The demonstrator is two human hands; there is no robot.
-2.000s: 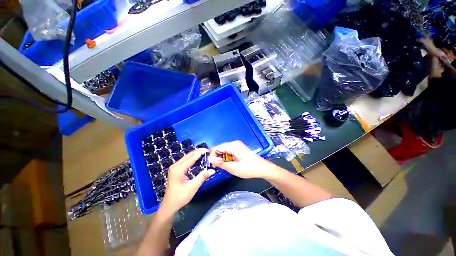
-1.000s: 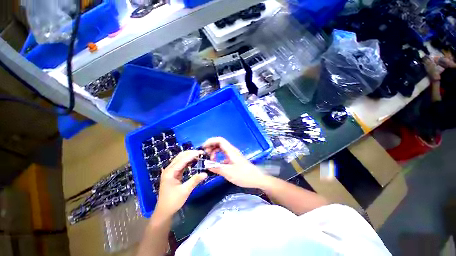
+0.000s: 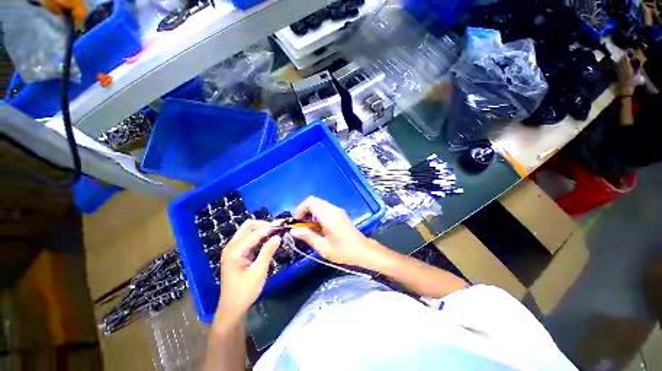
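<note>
A blue tray (image 3: pixel 290 170) lies in front of me with rows of small black modules (image 3: pixel 215 217) in its left part. My left hand (image 3: pixel 245 253) is over the modules, fingers pinching a small dark module, mostly hidden by the fingers. My right hand (image 3: pixel 330 230) holds a small tool with an orange-yellow handle (image 3: pixel 306 225), its thin metal end pointing left to the module. A thin white cable (image 3: pixel 327 264) hangs from between the hands and trails right over my right forearm.
An empty blue bin (image 3: pixel 207 138) is behind the tray. A cable bundle (image 3: pixel 425 177) on a clear bag lies right, cabled units (image 3: pixel 149 288) left. Beyond are a grey translucent bag (image 3: pixel 493 90), a black round object (image 3: pixel 479 155) and a white shelf (image 3: pixel 189 54). Another person's hand (image 3: pixel 624 78) shows far right.
A white cable now trails from my hands over the right forearm. The orange handle shows again in my right hand. The view has shifted a little, moving the scene left.
</note>
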